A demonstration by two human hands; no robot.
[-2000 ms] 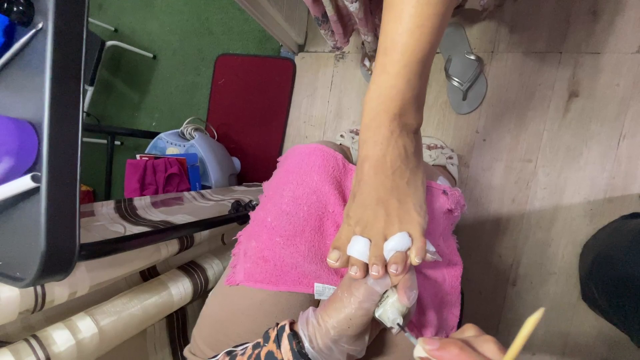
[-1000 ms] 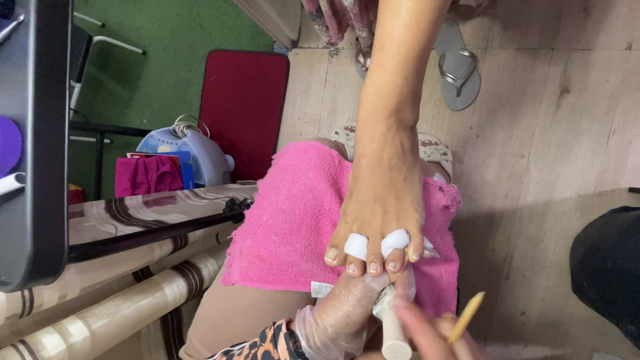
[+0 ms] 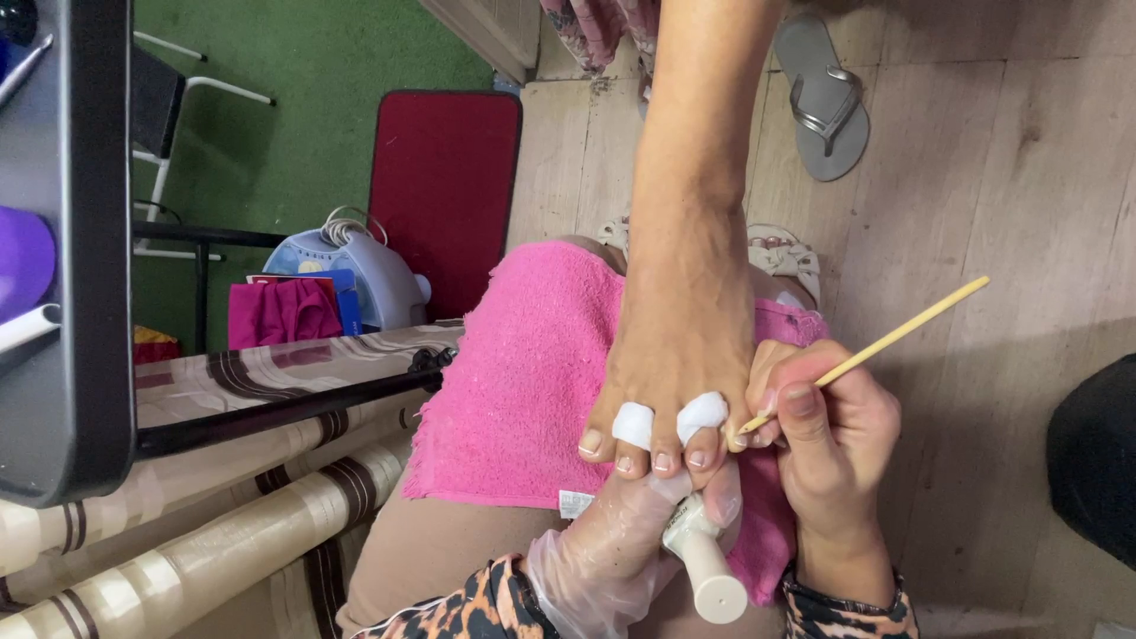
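Note:
A person's bare foot (image 3: 688, 328) rests over a pink towel (image 3: 532, 382) on my lap, with white padding (image 3: 634, 425) tucked between some toes and pale tips on several nails. My left hand (image 3: 612, 541), in a clear plastic glove, is under the toes and holds a nail polish bottle (image 3: 697, 541) with its pale cap on, tilted downward. My right hand (image 3: 830, 435) grips a thin wooden cuticle stick (image 3: 896, 330), its pointed tip touching the outermost toe at the foot's right side.
A black-edged tray (image 3: 98, 266) with a purple item stands at left, above striped curtain fabric (image 3: 213, 532). Behind are a blue-grey appliance (image 3: 373, 275), a dark red mat (image 3: 444, 195) and a folding chair (image 3: 160, 106). A grey flip-flop (image 3: 821, 106) lies on the floor; a black object (image 3: 1096, 461) is at right.
My right hand has moved up from the bottle to the outermost toe with the wooden stick. The bottle, open with its brush cap off two seconds ago, is capped now.

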